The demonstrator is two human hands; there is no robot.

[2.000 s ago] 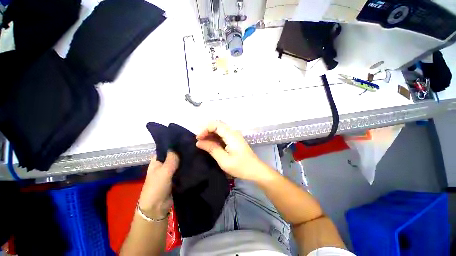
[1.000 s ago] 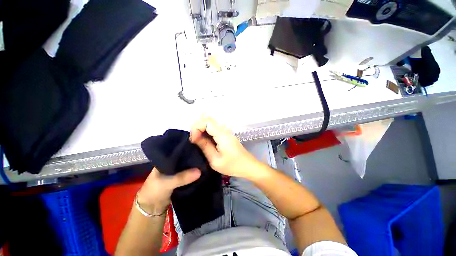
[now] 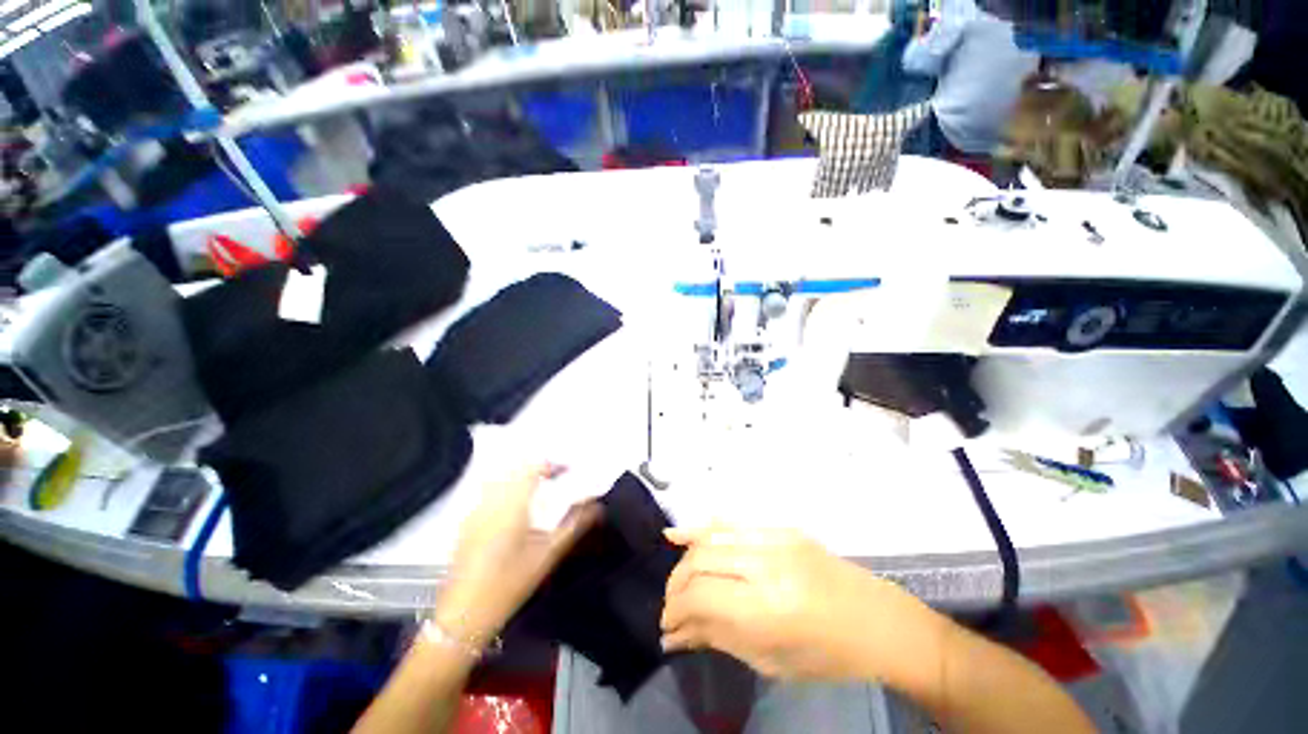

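Observation:
A black cloth piece (image 3: pixel 617 581) is held between both hands at the table's front edge, its top corner over the white table. My left hand (image 3: pixel 505 552) grips its left side, thumb and fingers partly raised. My right hand (image 3: pixel 739 595) pinches its right edge. The needle area of the white sewing machine (image 3: pixel 724 359) is beyond the hands, with no cloth seen under it. Black stacks of cut pieces lie left of the machine: a thick one (image 3: pixel 337 466) and a flatter one (image 3: pixel 524 337).
A rear black pile (image 3: pixel 373 265) carries a white label (image 3: pixel 303 294). Thread snips (image 3: pixel 1062 470) lie at the right. A black strip (image 3: pixel 990 523) hangs over the front edge. A dark folded item (image 3: pixel 911 387) sits under the machine arm. A person (image 3: pixel 975 72) is in the background.
The view has tilted up, showing the whole machine and the room behind. The cloth has moved up from the lap to the table edge, still in both hands.

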